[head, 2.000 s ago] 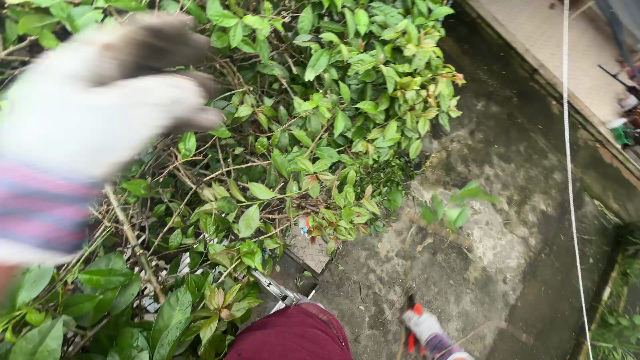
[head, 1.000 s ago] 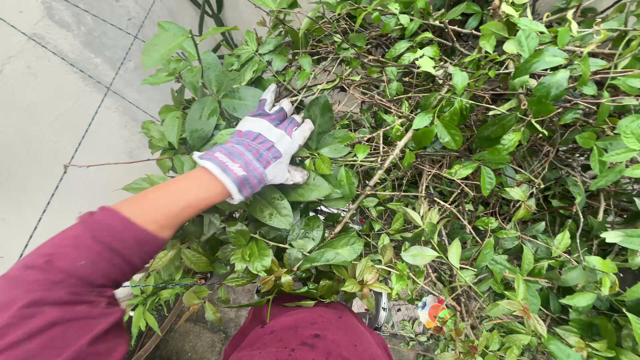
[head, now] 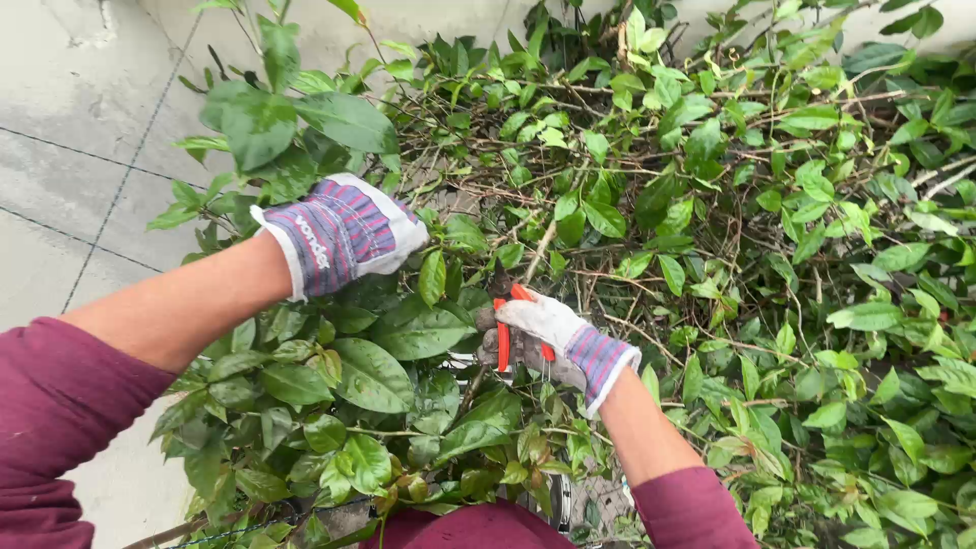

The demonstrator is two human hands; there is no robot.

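Note:
My right hand (head: 537, 332), in a white and striped work glove, grips pruning shears (head: 504, 335) with red-orange handles. Their dark blades point up among the stems, beside a thick woody branch (head: 543, 248). My left hand (head: 354, 232), gloved alike, reaches into the leafy shrub (head: 366, 377) to the upper left of the shears. Its fingertips are turned away and partly hidden, so whether it holds a stem does not show. Broad green leaves surround both hands.
Dense twigs and foliage (head: 762, 252) spread over the right side. A pale wall (head: 69, 99) stands at the left, with dark cords (head: 126, 168) crossing in front. A metal part (head: 560, 499), perhaps of a ladder, shows at the bottom.
My right hand with the shears, out of view one second ago, is now among the branches at the centre. The view has swung strongly since two seconds ago, when that hand was low over the concrete.

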